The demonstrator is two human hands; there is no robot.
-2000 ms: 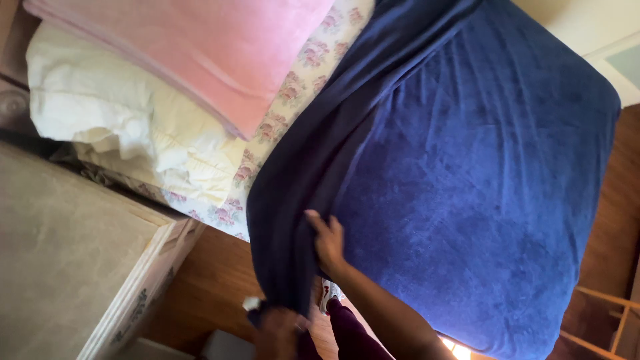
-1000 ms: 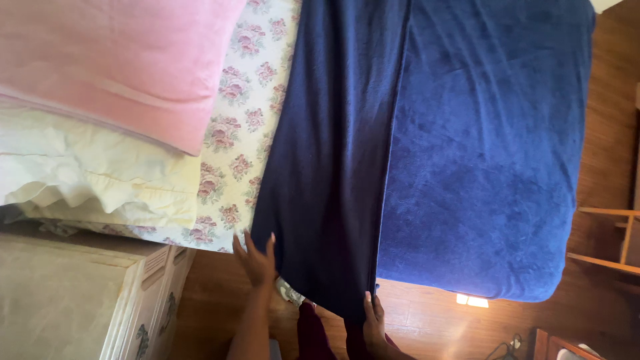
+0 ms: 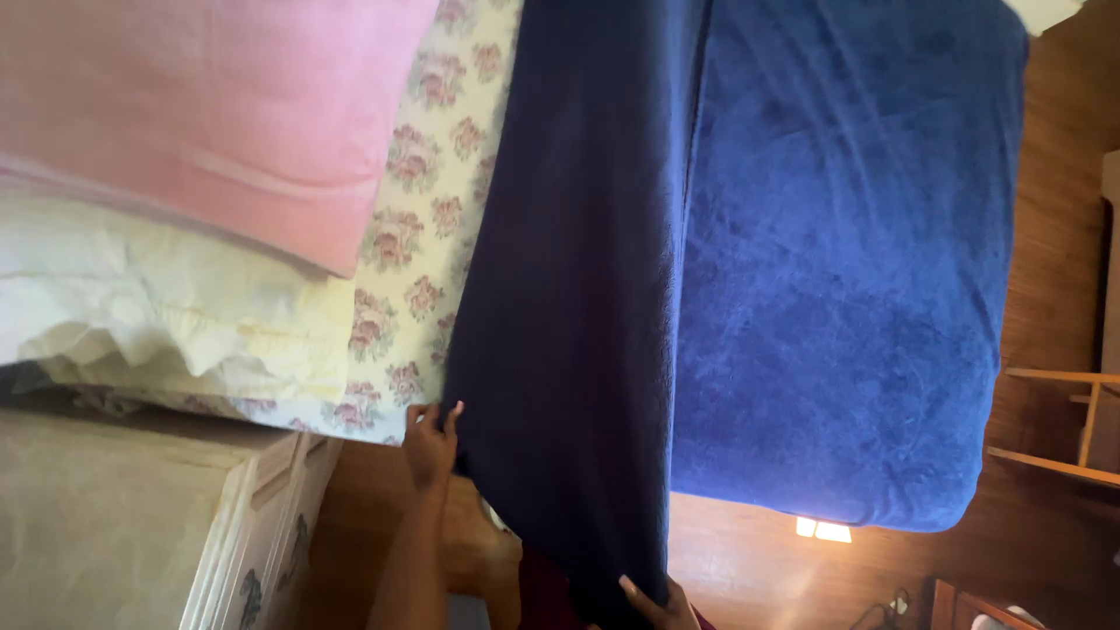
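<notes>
A dark blue plush blanket covers the right part of the bed, and its near-side section is folded back in a dark band down the middle. At the left edge of that band, beside the mattress corner, my left hand pinches the fabric between thumb and fingers. Lower down, my right hand grips the band's bottom corner, partly cut off by the frame's edge. Left of the band shows a floral mattress. On it lie a folded pink blanket and a cream quilt.
A dresser with a pale top stands close to the bed at the lower left. Wooden slats and a brown wooden piece are at the right, on or near the wood floor. A cable lies near the bottom right.
The bunched dark blanket now lies as a wide, flatter band. My left hand, open beside its edge one second ago, has closed on it. The view has turned since two seconds ago.
</notes>
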